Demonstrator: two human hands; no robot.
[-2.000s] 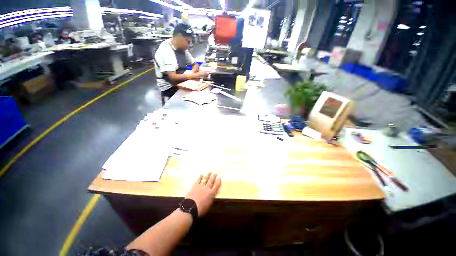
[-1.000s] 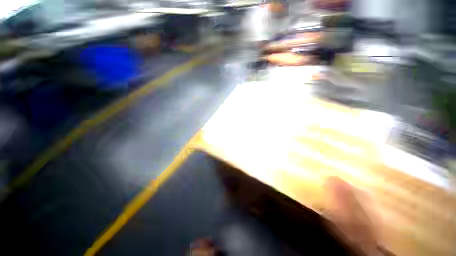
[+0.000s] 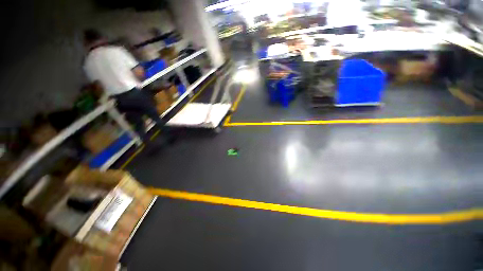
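Note:
Neither of my hands is in the picture. Nearest in front of me, at the lower left, an open cardboard carton (image 3: 135, 211) with a white label stands at the aisle's side, with a dark item inside it. Beyond it, a platform trolley (image 3: 197, 115) with a flat white deck and a metal handle stands on the grey floor (image 3: 296, 164). The picture is partly blurred.
A person (image 3: 114, 77) in a white top is beside the white shelving (image 3: 175, 66) at the left. Yellow lines (image 3: 318, 213) cross the floor. Large blue bins (image 3: 360, 83) stand by the far worktables. A small green piece (image 3: 232, 152) lies on the floor.
The view has swung left, away from the wooden desk and the person beside it, to the aisle and shelving. The hand seen at the desk is out of the picture.

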